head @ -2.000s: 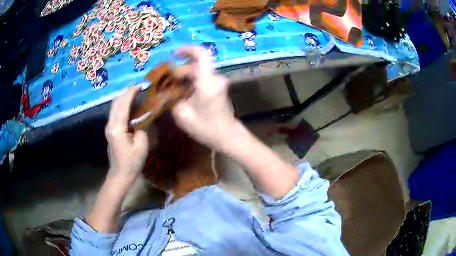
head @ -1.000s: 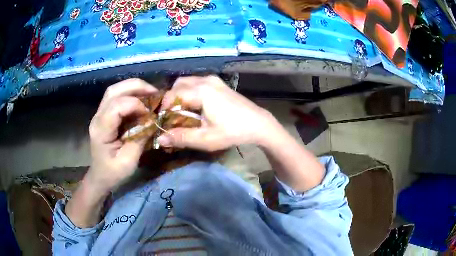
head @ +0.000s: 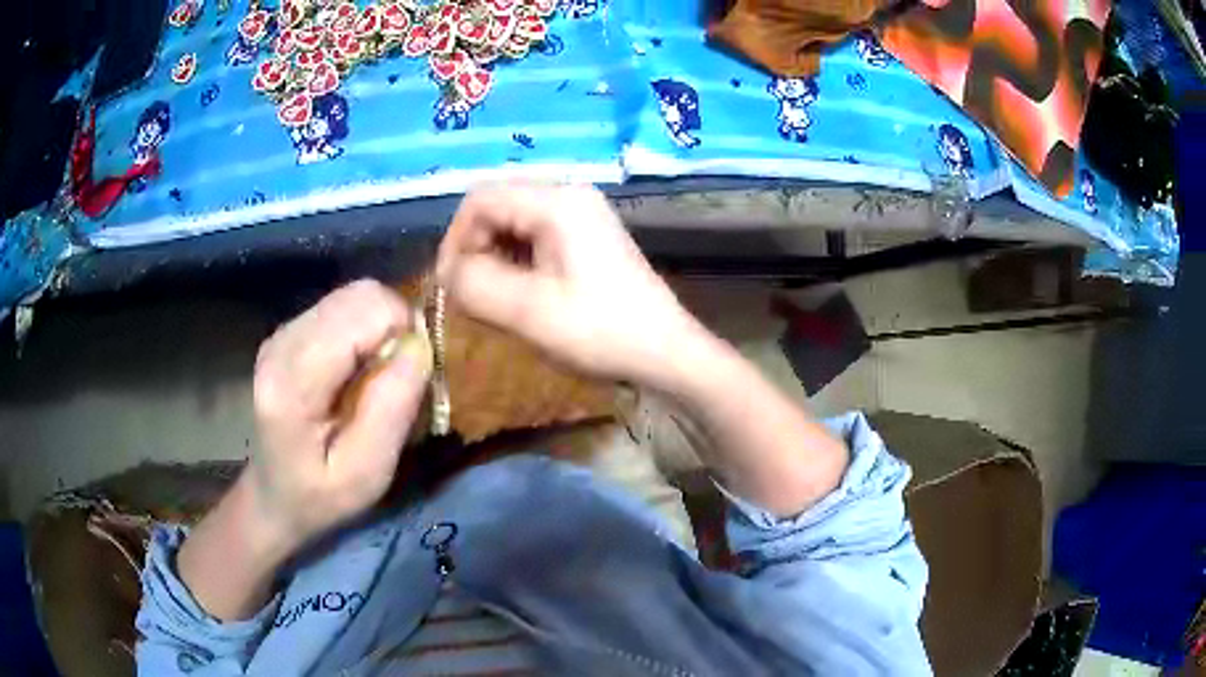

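Note:
The brown fabric piece (head: 516,377) lies spread over the lap, below the table edge. A pale toothed zipper (head: 441,357) runs up and down along its left side. My left hand (head: 344,390) is closed on the fabric's left edge beside the zipper, thumb and forefinger pinched. My right hand (head: 549,271) is at the zipper's top end with its fingertips pinched together. What lies between the right fingertips is too small and blurred to tell. No heart charm can be made out at my hands.
A table with blue cartoon-print cloth (head: 569,132) spans the top. On it lie a pile of red heart charms (head: 384,40), brown pieces (head: 794,33) and a wavy-patterned orange sheet (head: 999,79). Cardboard boxes stand at the right (head: 972,529) and left (head: 80,569).
The bunched fabric has been opened out flatter, and its zipper now runs up and down. My right hand has moved up to the zipper's top end. My left hand stays on the fabric.

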